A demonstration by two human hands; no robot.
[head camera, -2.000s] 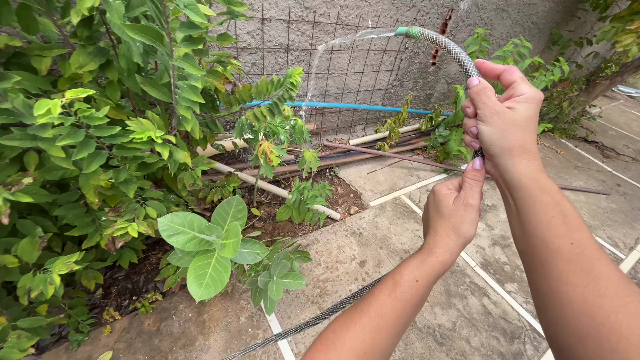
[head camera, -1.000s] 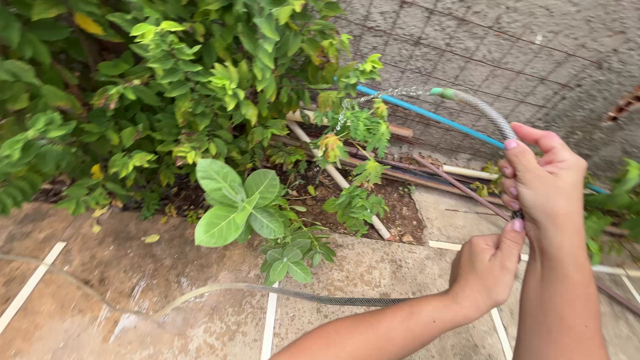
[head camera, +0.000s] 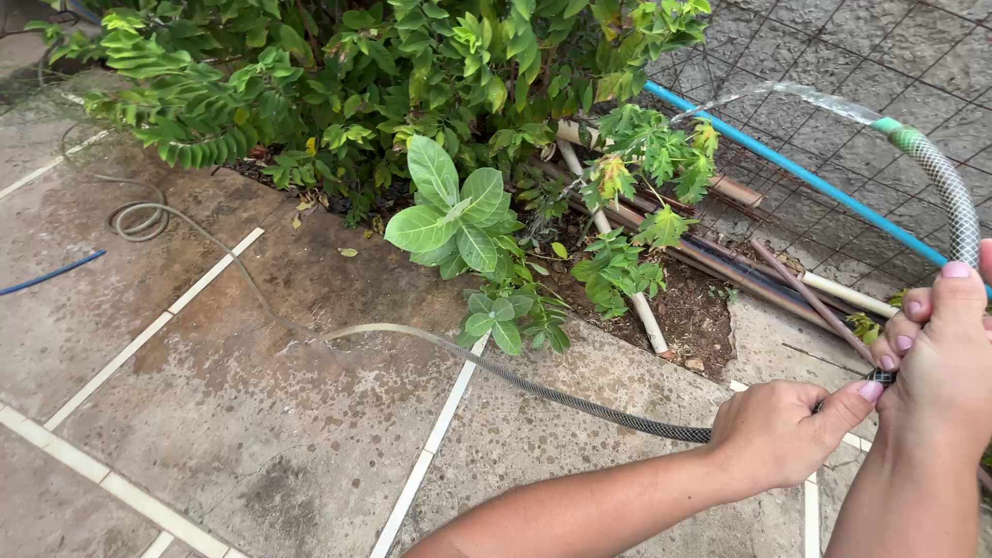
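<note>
A braided garden hose runs over the paving from the left up to my hands at the right. My left hand is closed around its dark part, and my right hand grips it just above, partly cut off by the frame edge. From there the clear braided end bends up and left to a green tip. Water arcs out of it leftward and falls by a lobed-leaf plant in the soil bed. A broad-leaved plant grows left of that.
A leafy shrub fills the top middle. Pipes lie on the soil, and a blue pipe slants before wire mesh at the wall. Coiled hose and a blue tube lie on the left paving.
The view has swung left and down, bringing more paving and the coiled hose into sight. Both hands keep their hold on the hose, and water still flows from its tip.
</note>
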